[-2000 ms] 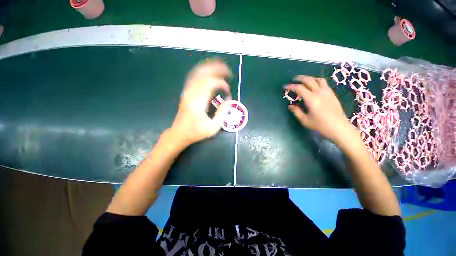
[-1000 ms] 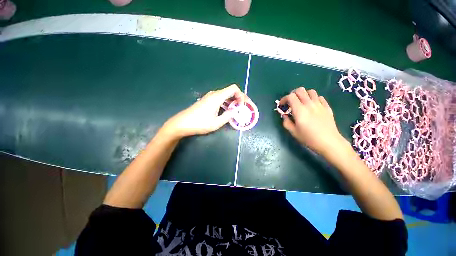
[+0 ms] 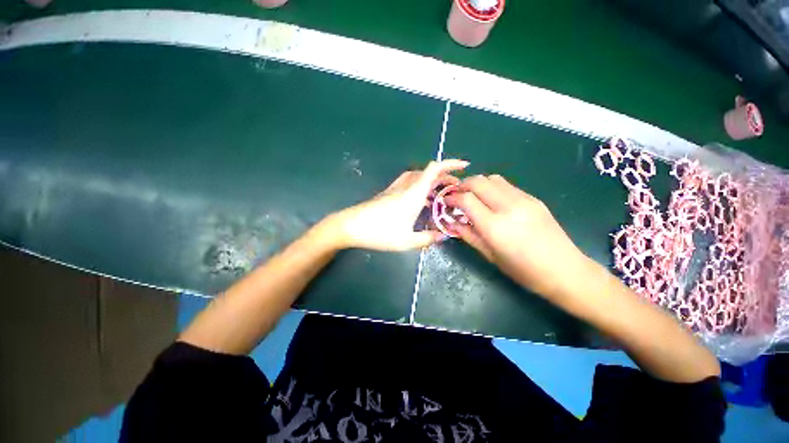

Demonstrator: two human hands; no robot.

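Note:
A pink cylindrical housing (image 3: 439, 210) stands near the white seam, its open end facing up. My left hand (image 3: 394, 210) is closed around its left side, thumb below and fingers above. My right hand (image 3: 510, 227) is at the housing's open end from the right, with its fingertips over the rim. The fingers hide most of the housing. The spoked ring is not clearly visible under the right fingertips, so I cannot tell whether that hand still grips it.
Loose pink spoked rings (image 3: 641, 243) lie at the right, beside a clear plastic bag (image 3: 761, 251) of more rings. A pale curved rail (image 3: 363, 62) edges the tabletop. Beyond it stand more housings (image 3: 471, 21), one at the far right.
My right hand has moved left with its ring to the housing. My left hand has shifted slightly right with the housing. The housings beyond the rail have shifted right in view.

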